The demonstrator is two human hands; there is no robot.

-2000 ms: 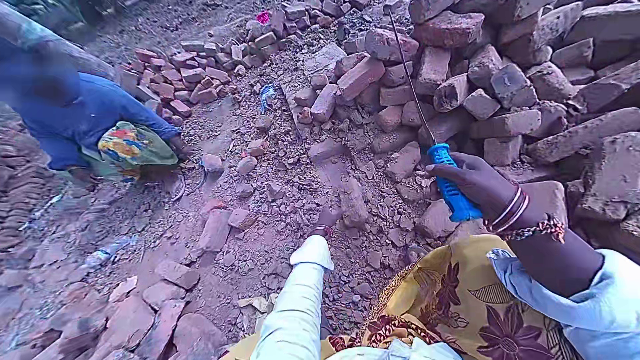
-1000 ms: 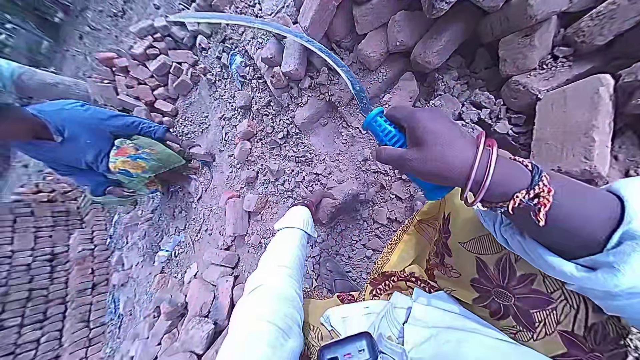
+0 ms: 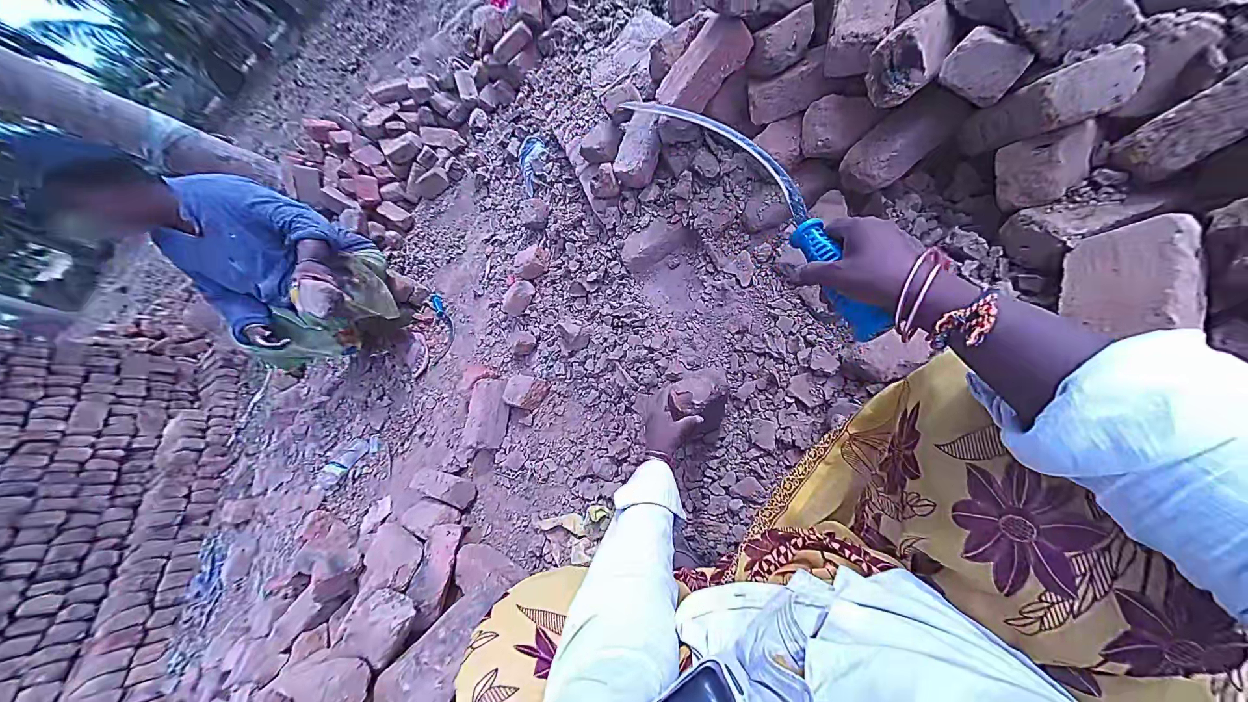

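My right hand [image 3: 863, 263] is closed around the blue plastic handle [image 3: 817, 242] of a sickle, right of centre in the head view. Its curved metal blade [image 3: 756, 151] reaches up and left over the rubble, the tip near a brick. Low in the middle, my left hand [image 3: 669, 425] has its fingers on a broken brick [image 3: 700, 398], which rests on or just above the crumbled rubble [image 3: 624, 341]; how firmly it is gripped is partly hidden. Bangles and a corded bracelet circle my right wrist.
A loose brick stack [image 3: 1043, 107] rises at the upper right. On the left crouches a co-worker [image 3: 239, 244] in blue holding a brick piece, with a blue-handled tool [image 3: 438, 307] beside them. Rows of bricks [image 3: 97, 507] fill the lower left; broken bricks [image 3: 380, 624] lie nearer me.
The sickle blade has swung from upright at the first frame to a leftward arc. My left hand stays down at the rubble. The co-worker's hand has come up off the ground with a brick piece.
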